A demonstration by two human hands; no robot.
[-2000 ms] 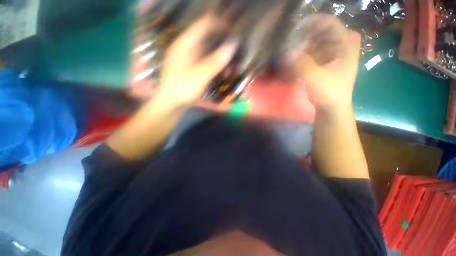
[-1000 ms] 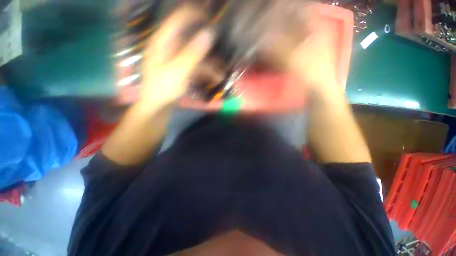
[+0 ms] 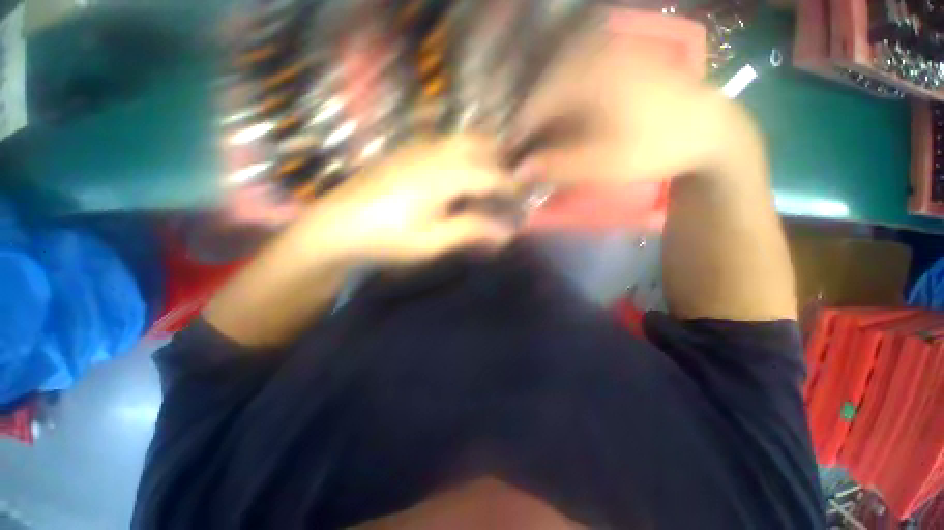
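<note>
A pink-red tray (image 3: 678,41) lies at the near edge of the green bench. Blurred rows of small black-and-silver parts (image 3: 300,104) with orange flecks fill its left and middle. My left hand (image 3: 430,202) is over the tray's near edge, fingers curled around something small and dark that is too blurred to name. My right hand (image 3: 611,119) meets it from the right, its fingertips close to the left fingers. Whether the right hand holds a part cannot be told. Motion blur hides the fingertips of both hands.
Filled pink-red trays (image 3: 833,36) stand at the bench's upper right. A white slip (image 3: 740,81) and a small ring (image 3: 775,58) lie on the green bench. A stack of red trays (image 3: 880,399) stands below right. A person in blue clothing (image 3: 67,311) is at left.
My hands were apart over the tray and have come together near its front edge. More of the part rows now shows. The green marker on the tray's near edge is now hidden.
</note>
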